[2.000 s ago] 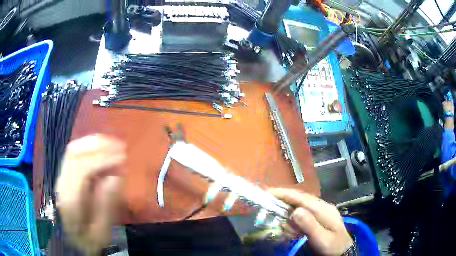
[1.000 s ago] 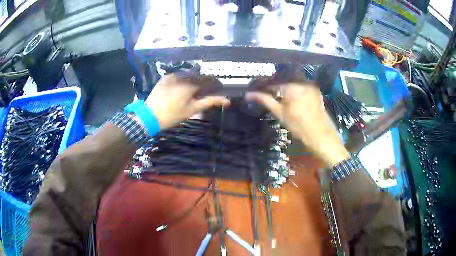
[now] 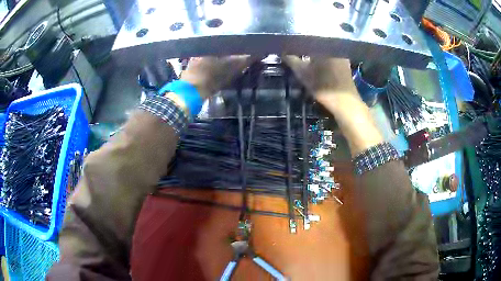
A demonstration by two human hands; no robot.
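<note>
My left hand (image 3: 217,76) and my right hand (image 3: 323,77) reach in under the machine platen from either side, over the mould area. Their fingers are shaded and blurred, so their grip is unclear. Several black cables (image 3: 289,153) hang from between the hands towards me, across the pile. Their silver connectors lie at the board's middle. A wide cable pile (image 3: 225,159) lies crosswise below the hands, with shiny ends at its right. Pliers (image 3: 240,248) lie open, handles towards me.
The thick silver platen (image 3: 263,46) with holes spans the top. A full blue basket (image 3: 70,145) is at left, with a lighter blue basket (image 3: 30,252) nearer me. The control panel (image 3: 434,178) is at right. The reddish-brown board (image 3: 181,236) is in front of me.
Both hands have moved from over the board to the machine, then further under the platen. The bar seen in my right hand earlier no longer shows. Cables now hang between my hands.
</note>
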